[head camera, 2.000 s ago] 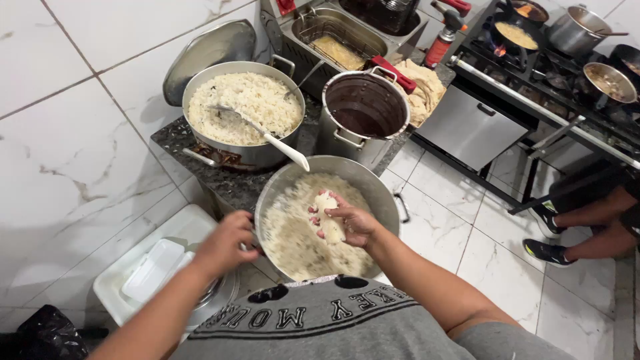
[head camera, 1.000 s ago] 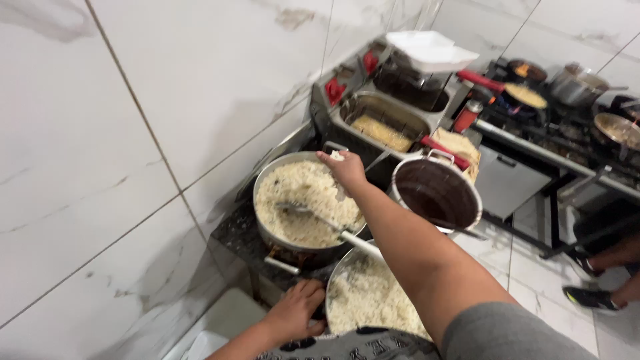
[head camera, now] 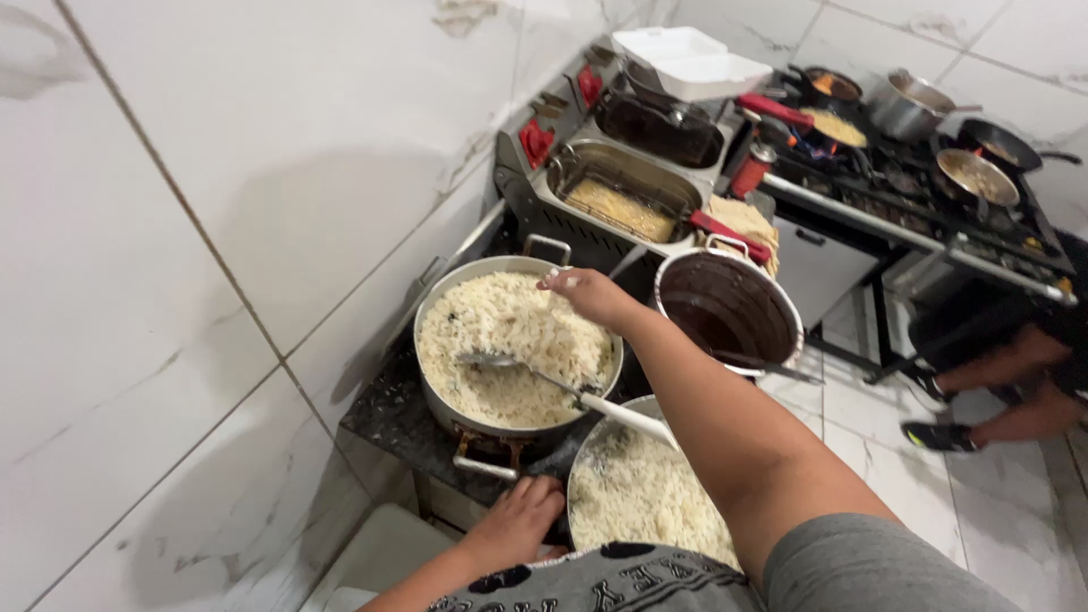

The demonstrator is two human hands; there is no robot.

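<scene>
My right hand reaches over the far right rim of a wide metal pot of cooked rice, white bits stuck to its fingertips; whether it holds anything is hidden. A serving spoon with a white handle lies with its metal bowl in that rice, the handle slanting toward my right forearm. Nearer my body stands a second pot of rice, partly behind my forearm and shirt. At its left side my left hand rests by the dark counter edge, fingers slightly bent; its grip on the pot is unclear.
A deep pot with dark contents stands right of the rice. Behind are a fryer with a basket in oil and an open white foam container. Pans sit over lit burners on the stove. A person's legs show at the right.
My right hand has gone from over the nearer pot, where it held a pale clump, to the farther rice pot. My left hand is lower, by the counter edge. The view has swung.
</scene>
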